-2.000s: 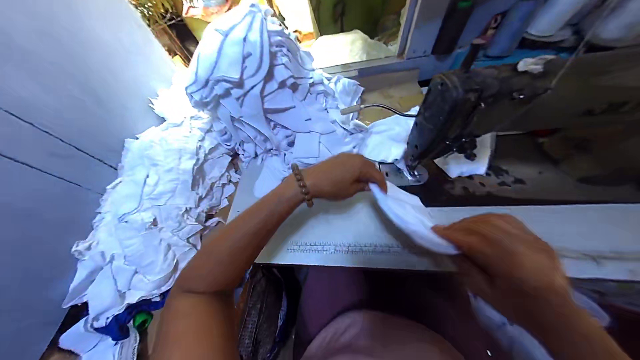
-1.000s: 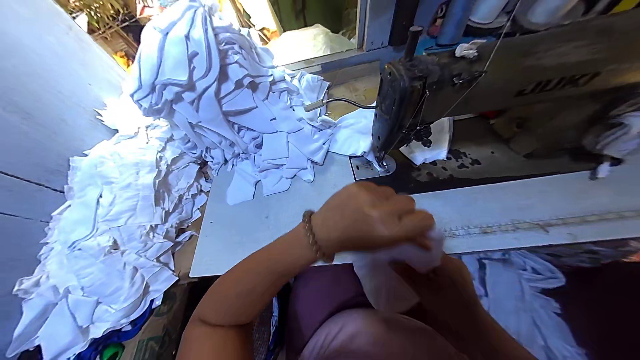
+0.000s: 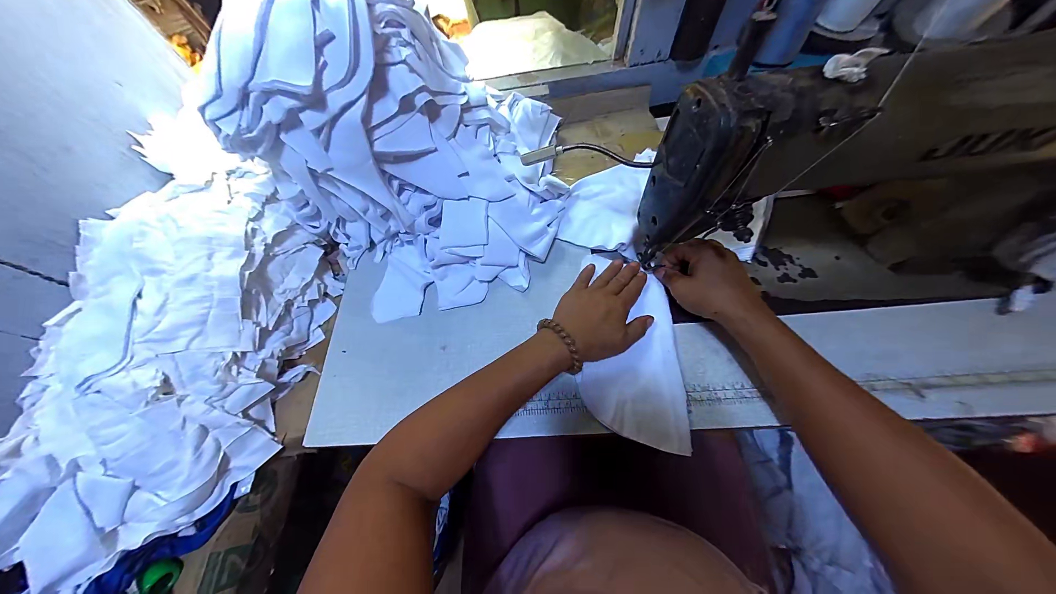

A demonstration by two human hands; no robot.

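A white fabric piece [image 3: 639, 388] lies on the pale sewing table [image 3: 388, 371], its rounded end hanging over the front edge. Flat on this cloth, with fingers spread, rests my left hand [image 3: 601, 312], wearing a beaded bracelet. My right hand [image 3: 705, 276] pinches the cloth's right edge with thumb and forefinger, close beside the needle area of the dark Juki sewing machine [image 3: 701, 157]. The needle and presser foot are mostly hidden by the fingers. Behind the machine head, another white cloth piece [image 3: 606, 206] lies against the needle area.
Heaped white cut fabric pieces [image 3: 330, 124] cover the table's back left. A second large pile [image 3: 165, 330] stands at the far left. A thin metal arm [image 3: 606, 150] sticks out left from the machine head. A printed ruler strip [image 3: 553, 404] runs along the front edge.
Both hands have moved from the table's front edge up to the needle area, bringing the white cloth with them. The cloth, bunched between the hands a second ago, now lies spread flat.
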